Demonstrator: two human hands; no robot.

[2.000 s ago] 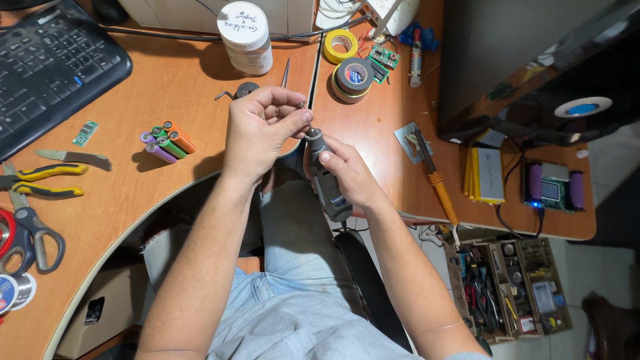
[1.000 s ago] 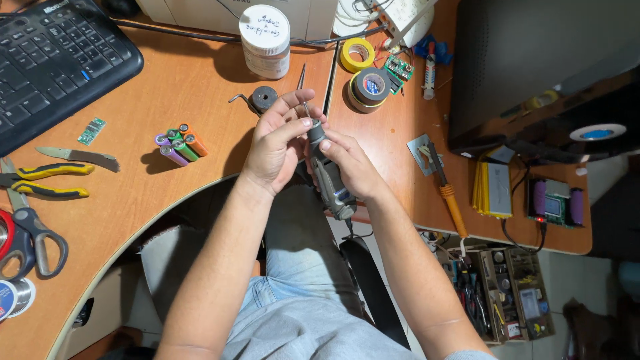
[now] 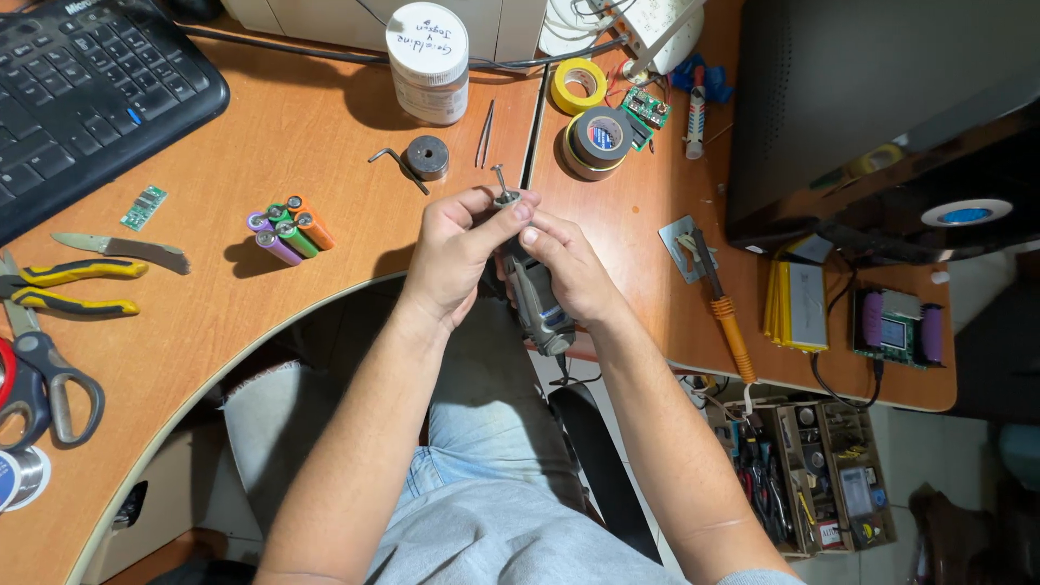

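Both hands meet at the nose of a grey rotary tool [image 3: 536,301], held over my lap at the table's edge. A thin metal bit [image 3: 500,180] with a small flat head sticks up out of its collet. The fingertips of my left hand [image 3: 455,248] are closed around the collet end. My right hand [image 3: 573,264] grips the tool's upper body, its thumb near the nose. Beyond the hands lie tweezers [image 3: 485,134], a black round piece with a centre hole [image 3: 427,158] and a hex key [image 3: 400,169].
Battery cells [image 3: 291,230], a knife [image 3: 122,249], pliers [image 3: 77,286] and scissors [image 3: 61,382] lie left. Tape rolls [image 3: 600,138], a soldering iron [image 3: 727,325] and a monitor [image 3: 877,122] are right. An open toolbox [image 3: 812,479] stands below the right table edge.
My left fingers have come down from the bit's upper end to the collet. The bit now shows upright in the tool's nose.
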